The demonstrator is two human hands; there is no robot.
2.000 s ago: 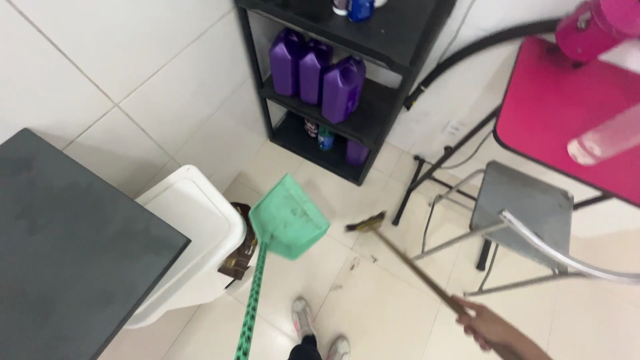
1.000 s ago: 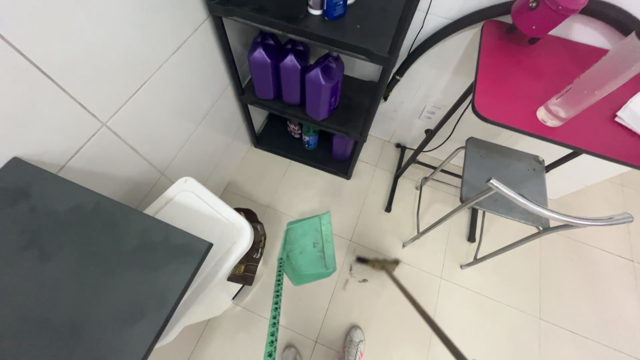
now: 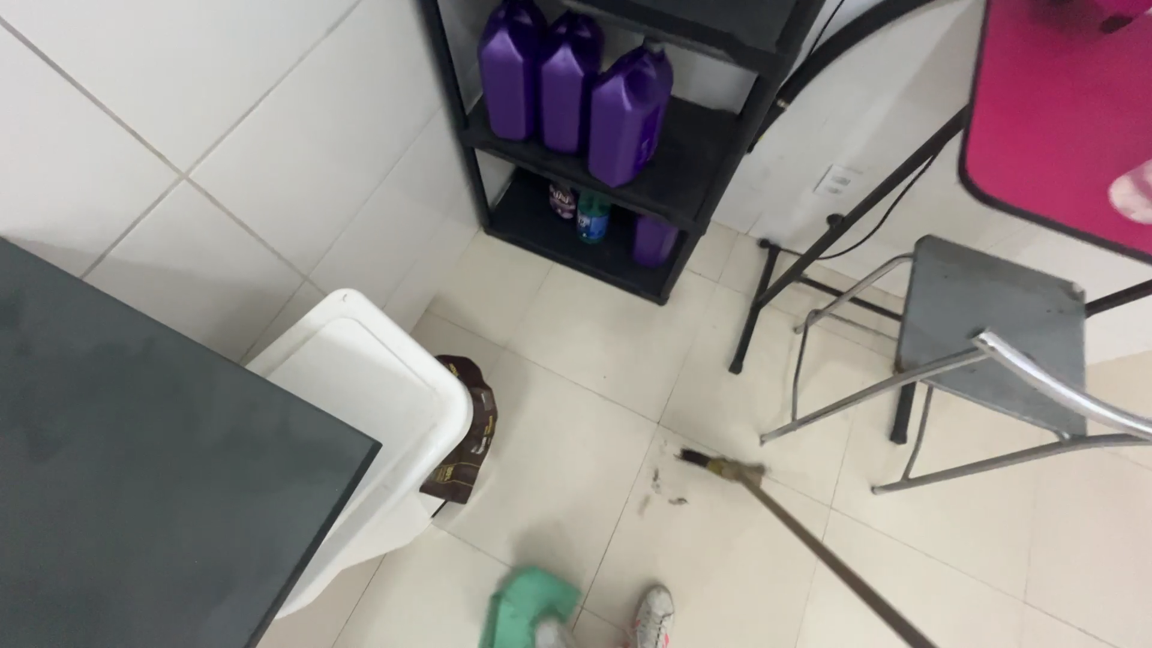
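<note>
A long-handled broom [image 3: 720, 466] stands with its small dark bristle head on the tiled floor; its stick runs off the lower right edge, and the hand on it is out of view. Left of the bristles lie a few dark scraps of debris [image 3: 666, 490]. The green dustpan [image 3: 531, 598] is at the bottom edge beside my shoes, partly cut off and blurred, its handle not visible. Neither my left hand nor my right hand shows in the head view.
At left, a dark tabletop [image 3: 162, 450] overhangs a white lidded bin [image 3: 396, 387] with a brown bag [image 3: 468, 432] behind it. A black shelf [image 3: 576, 261] holds purple jugs [image 3: 625, 112]. A metal folding chair [image 3: 990, 333] and pink table [image 3: 1062, 126] stand right.
The dustpan has moved from beside the debris back toward my feet. My right hand, on the broom stick two seconds ago, has left the view. The broom head has shifted slightly.
</note>
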